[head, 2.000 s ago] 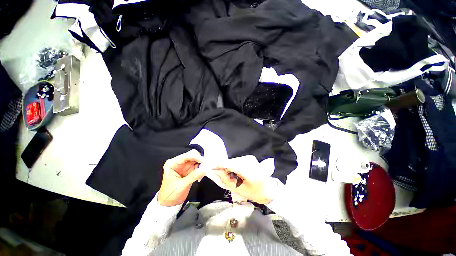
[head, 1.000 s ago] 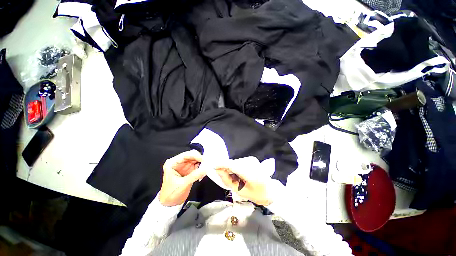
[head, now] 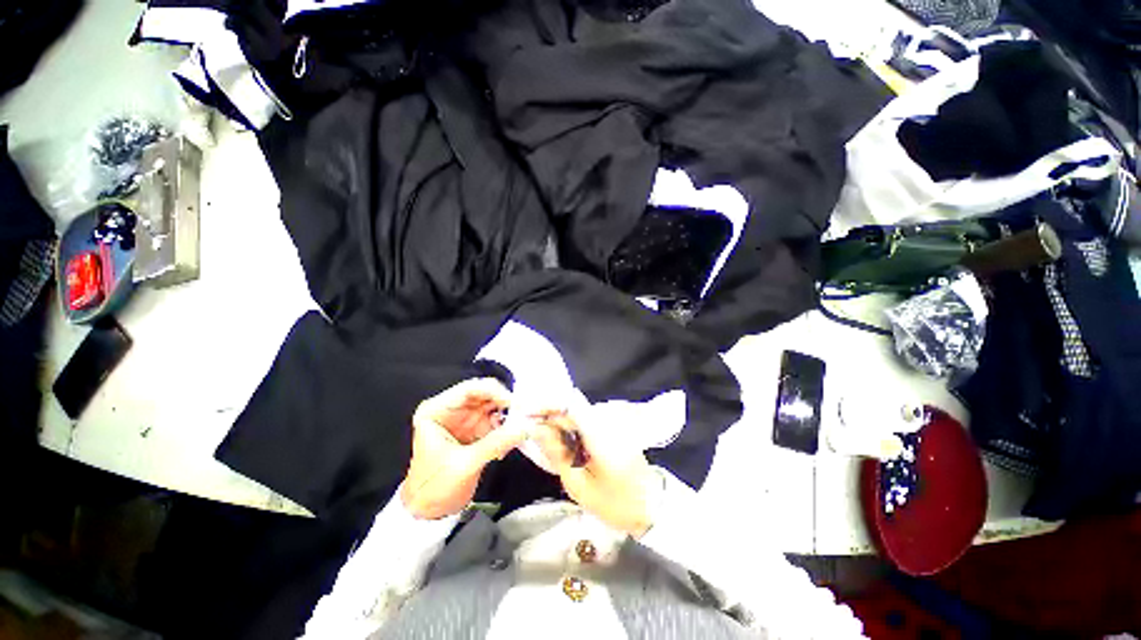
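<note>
A black garment point(head: 413, 238) lies heaped across the table in front of me. Its white curved band point(head: 528, 354) runs down to my fingertips, and a white part also shows to the right of my hands. My left hand point(head: 453, 440) pinches the band's edge with thumb and forefinger. My right hand point(head: 593, 465) is beside it, fingertips bent on the same white band, with a small dark item at its fingers. The two hands meet at the fingertips. No needle or thread can be made out.
A phone point(head: 798, 401) and a red dish point(head: 932, 500) with small dark and pale pieces lie right. A green bag point(head: 895, 256) and clear plastic bag point(head: 938, 328) are beyond. Left are a metal box point(head: 168, 210), a grey-blue tray point(head: 81, 235) and another phone point(head: 90, 368).
My right hand has moved slightly left and turned, closer to my left fingertips. More of the white part on the right is uncovered. My left hand has barely moved.
</note>
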